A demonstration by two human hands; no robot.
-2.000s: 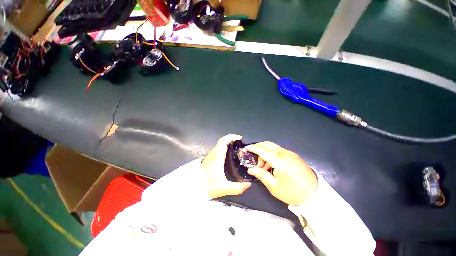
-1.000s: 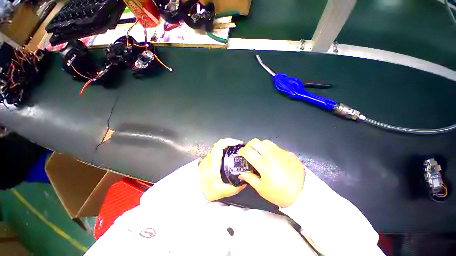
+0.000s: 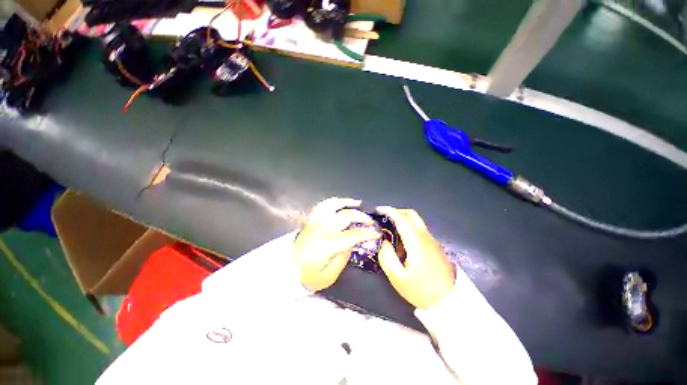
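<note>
A palm-sized round module (image 3: 366, 254), black with a silvery, clear centre, is held between both hands above the bench mat's front edge. My left hand (image 3: 328, 244) grips its left side, with fingers over the top of it. My right hand (image 3: 416, 259) grips its right side, with thumb and fingers at the rim. A thin yellow wire shows near the right fingers. The fingers hide much of the module.
A blue air blow gun (image 3: 467, 153) with a grey hose lies beyond the hands. Another module (image 3: 636, 302) stands at right. Wired units (image 3: 197, 56) cluster at upper left. A white rail (image 3: 422, 73) runs behind. A cardboard box (image 3: 98, 241) and red stool (image 3: 162, 289) are below the bench edge.
The left fingers have moved from the module's side onto its top. The right hand has shifted to its right rim, and the module has turned. The view has tilted slightly.
</note>
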